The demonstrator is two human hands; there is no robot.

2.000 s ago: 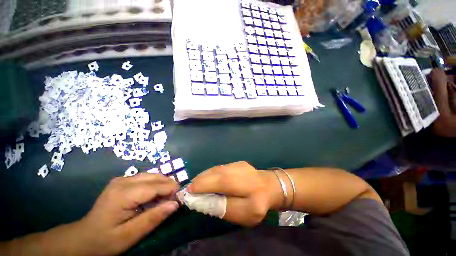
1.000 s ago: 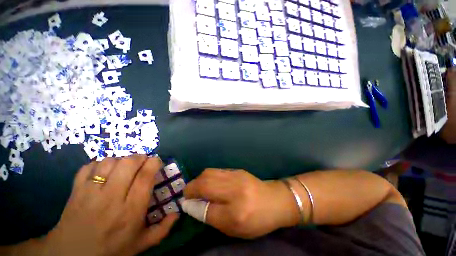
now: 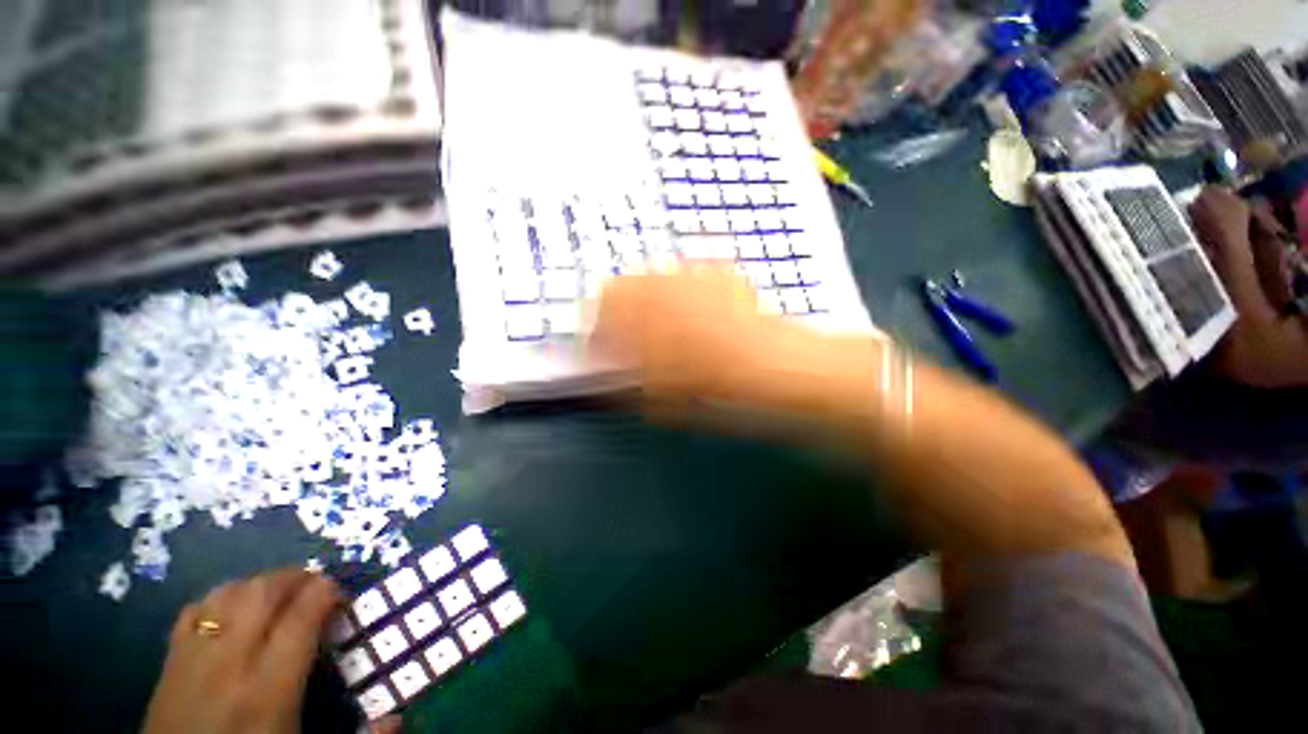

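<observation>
A small panel of pale squares with dark edges (image 3: 433,609) lies on the dark green tabletop at the lower left, in several neat rows. My left hand (image 3: 258,645) rests at the panel's left edge, fingers touching it. My right hand (image 3: 674,323) is blurred by motion over the lower part of the thick white tray (image 3: 660,201), which holds many squares in a grid. Its fingertips are unclear, and I cannot tell whether they hold a square. The hand hides some of the tray's lower squares.
A large heap of loose white scraps (image 3: 237,409) lies left. Wide stacked sheets (image 3: 273,172) stand at the back left. Blue-handled pliers (image 3: 968,323) and a smaller stack (image 3: 1133,265) lie right. Another person's arm (image 3: 1255,294) is at far right; a crumpled clear bag (image 3: 868,631) is near my lap.
My right hand has left the panel and moved up and forward over the tray. My left hand has shifted to the panel's left edge, uncovering its squares. The camera view has also shifted.
</observation>
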